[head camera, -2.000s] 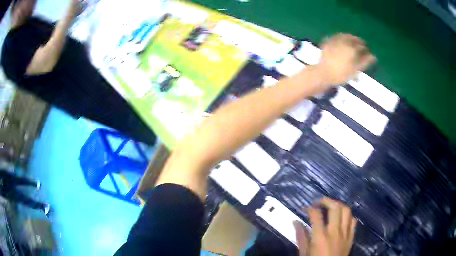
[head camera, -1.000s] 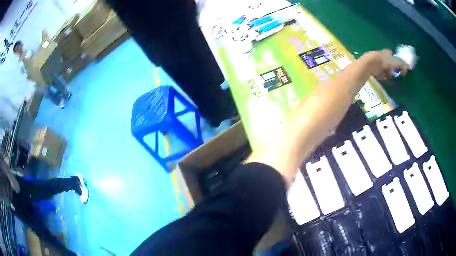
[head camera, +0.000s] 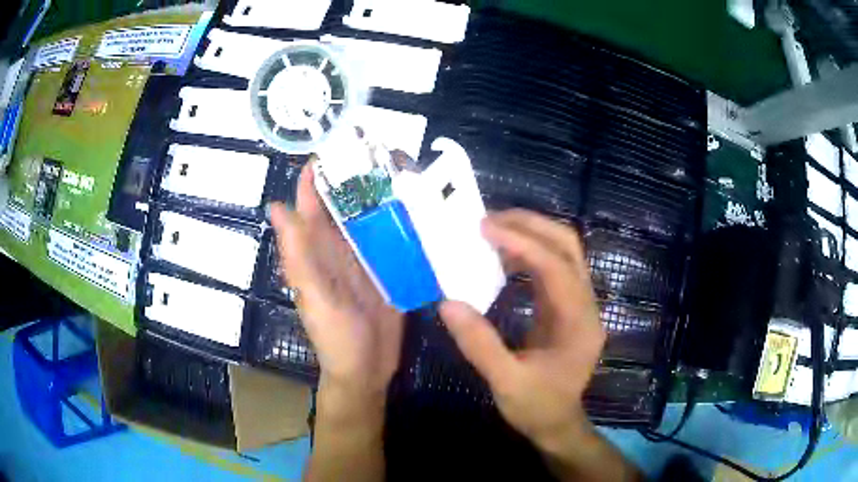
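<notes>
An open white fan body has its round caged head up and left, with a green circuit board and a blue battery showing in the handle. My left hand holds the handle from below and the left; its fingers are partly hidden behind it. My right hand holds a loose white handle cover by its lower end. The cover is tilted beside the open handle, close along its right edge, with a dark slot near its upper end. Whether they touch is unclear.
A black blister tray with white covers in its left pockets lies below the hands. A yellow-green printed board is at left. A black corded device with a yellowish plate is at right. A blue stool and cardboard box are lower left.
The view has swung to the trays. My left hand, earlier stretched out over the green belt with a white item, is now back in front with the open fan. My right hand now holds a cover.
</notes>
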